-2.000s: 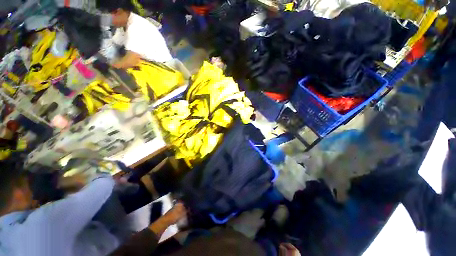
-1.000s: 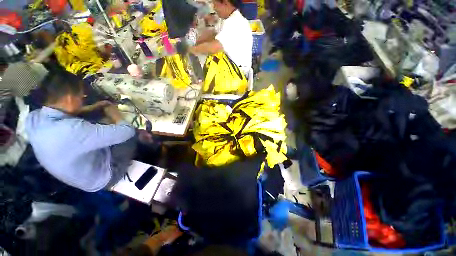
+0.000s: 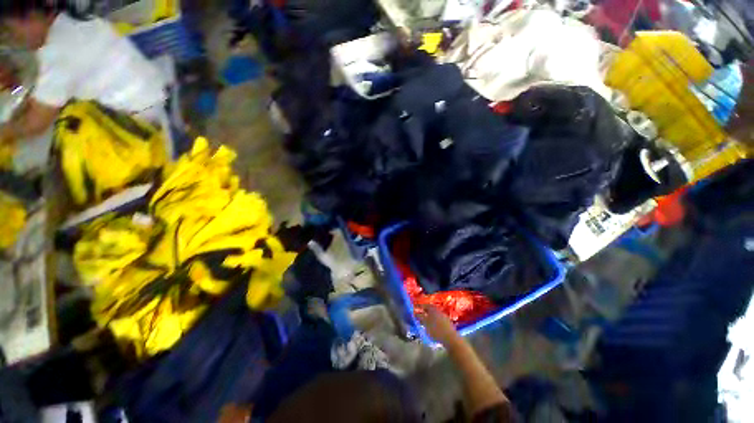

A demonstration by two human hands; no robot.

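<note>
A blue plastic crate (image 3: 517,307) holds dark navy cloth (image 3: 479,256) and shiny red plastic (image 3: 463,306). My right hand (image 3: 434,320) reaches from the bottom edge to the crate's near left rim, by the red plastic; its fingers are too blurred to tell whether they grip. A small patch of skin at the bottom edge, probably my left hand (image 3: 236,412), is cut off and its fingers do not show. Yellow-and-black garment pieces (image 3: 194,240) are heaped at left, with dark cloth (image 3: 198,363) in front of them.
A large heap of navy pieces (image 3: 413,140) lies behind the crate. White cloth (image 3: 529,54) and a yellow crate-like thing (image 3: 661,83) are at upper right. A person in a white top (image 3: 103,62) is at upper left. A scrap-littered floor (image 3: 256,157) runs between.
The view has swung right; the yellow heap has moved left and the blue crate towards the middle. My right hand now shows at the crate's rim. The operator in light blue is out of view.
</note>
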